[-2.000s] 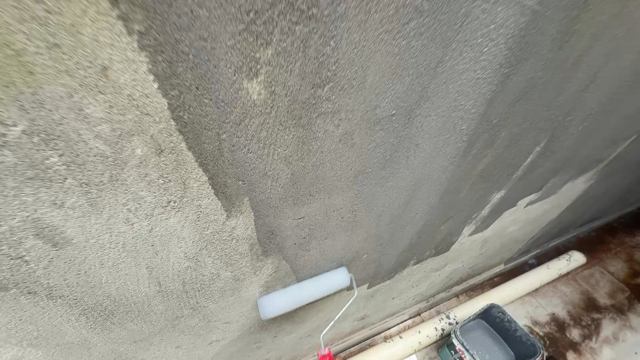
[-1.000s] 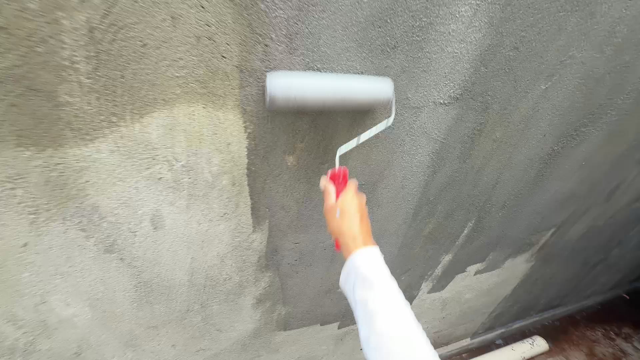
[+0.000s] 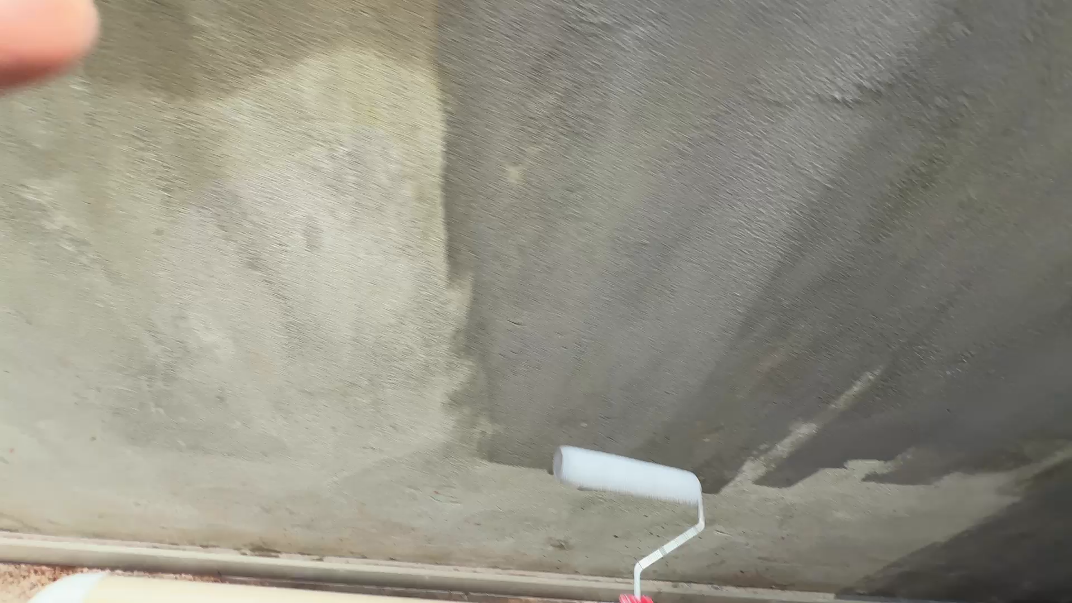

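Note:
A paint roller with a white sleeve (image 3: 626, 474) lies against the lower part of a rough cement wall (image 3: 335, 276), near the bottom edge of the darker, wet-looking coating (image 3: 603, 276). Its bent metal frame runs down to a red handle (image 3: 636, 599), of which only the top shows. My right hand is below the frame and hidden from view. At the top left corner a blurred fingertip, apparently of my left hand (image 3: 42, 38), shows close to the camera; the rest of that hand is cut off.
A narrow ledge (image 3: 352, 564) runs along the foot of the wall. In front of it, at the bottom left, lies a cream-coloured pipe (image 3: 218, 590) with a whitish end. Paler uncoated wall is left of the dark coating and below it.
The roller has come down the wall from its higher place of a second ago, and my right hand has left the view with the handle. A fingertip has appeared at the top left.

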